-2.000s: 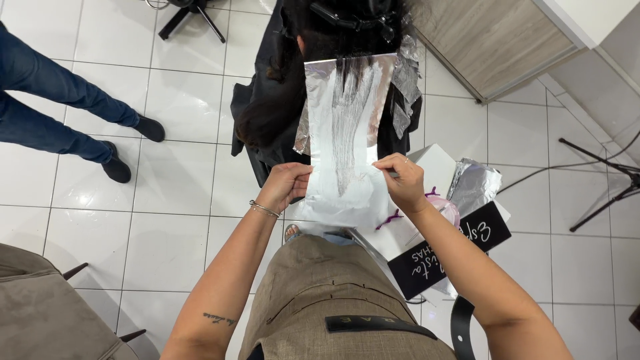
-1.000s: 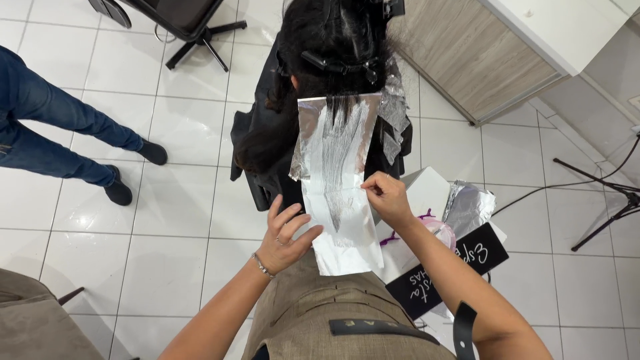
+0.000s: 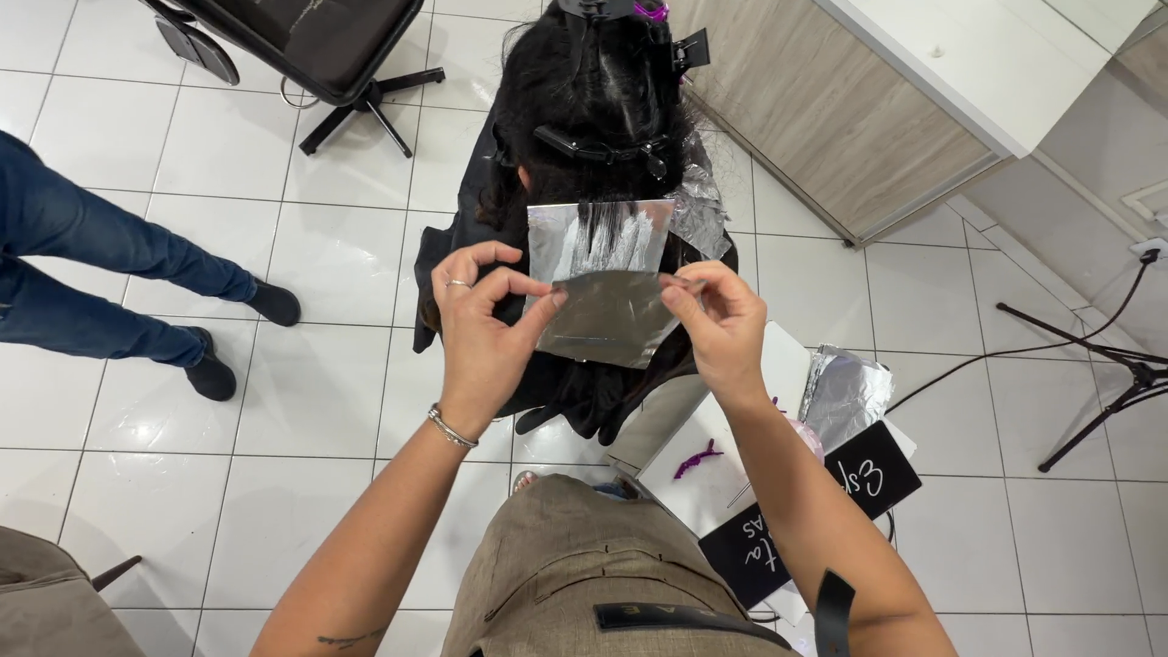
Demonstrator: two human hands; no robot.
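Observation:
A sheet of aluminium foil (image 3: pixel 598 319) lies under a strand of dark hair coated with white cream at the back of a seated person's head (image 3: pixel 607 100). Its lower part is folded upward over the coated strand. My left hand (image 3: pixel 488 319) pinches the left end of the fold's upper edge between thumb and finger, and my right hand (image 3: pixel 721 319) pinches the right end. Black hair clips (image 3: pixel 598 148) hold the hair above the foil. More crumpled foil (image 3: pixel 701 201) hangs at the right side of the head. A black cape covers the person's shoulders.
At lower right, a white tray (image 3: pixel 666 470) holds a purple clip (image 3: pixel 697 459), stacked foil sheets (image 3: pixel 847 394) and black boards bearing writing. A wood-panelled cabinet (image 3: pixel 821 119) stands at upper right. A person in jeans (image 3: pixel 119 255) stands at left, near a black wheeled chair (image 3: pixel 328 46).
The foil, earlier spread long with its lower end towards me, is now folded up over the coated hair. My left hand, open beside the foil one second ago, now grips its edge.

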